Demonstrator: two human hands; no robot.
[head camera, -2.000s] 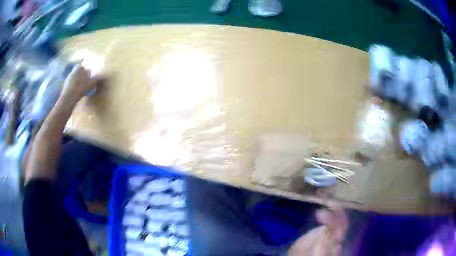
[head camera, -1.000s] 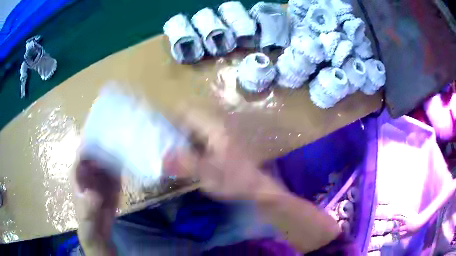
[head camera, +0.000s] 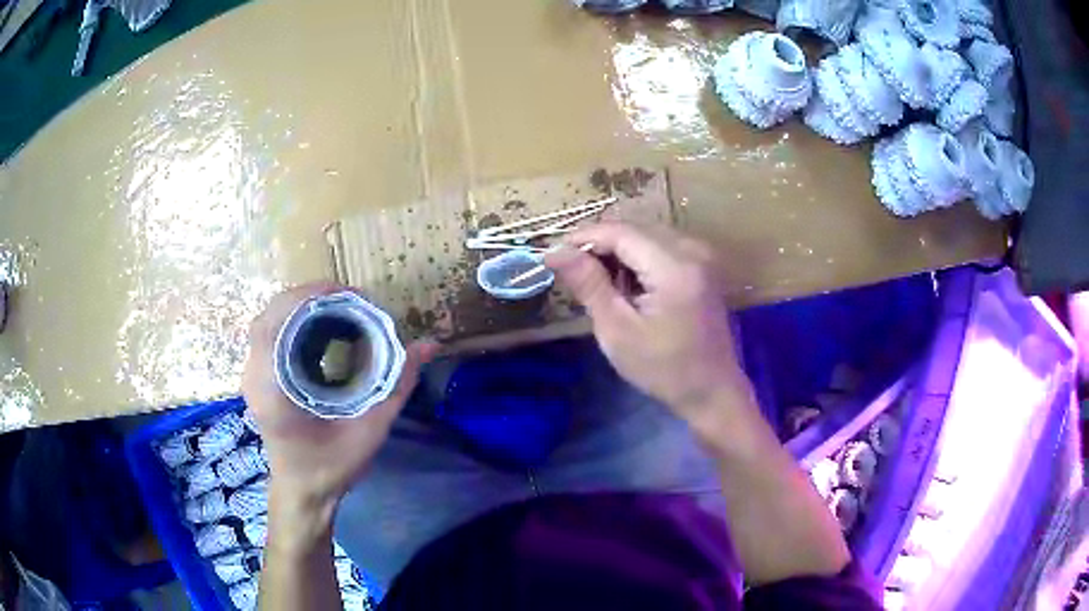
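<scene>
My left hand (head camera: 299, 430) is wrapped around a grey-white tubular body (head camera: 339, 355), its open mouth facing up and its hollow dark inside. My right hand (head camera: 651, 310) pinches a thin pale cotton swab (head camera: 527, 276) between thumb and fingers, with its tip down in the small translucent glue cup (head camera: 499, 273). The cup sits on a stained brown cardboard pad (head camera: 400, 257). Several spare swabs (head camera: 549, 223) lie on the pad just behind the cup.
Ring-like collars (head camera: 764, 79) are heaped at the bench's back right. A blue crate (head camera: 179, 513) of ridged grey-white pieces is by my left knee. A purple-looking crate (head camera: 926, 430) with pieces is at the right. The bench (head camera: 322, 107) has a shiny brown cover.
The view has shifted to show the pad and cup. The blurred hands and white object from a second ago are replaced by my left hand holding the tubular body and my right holding the swab.
</scene>
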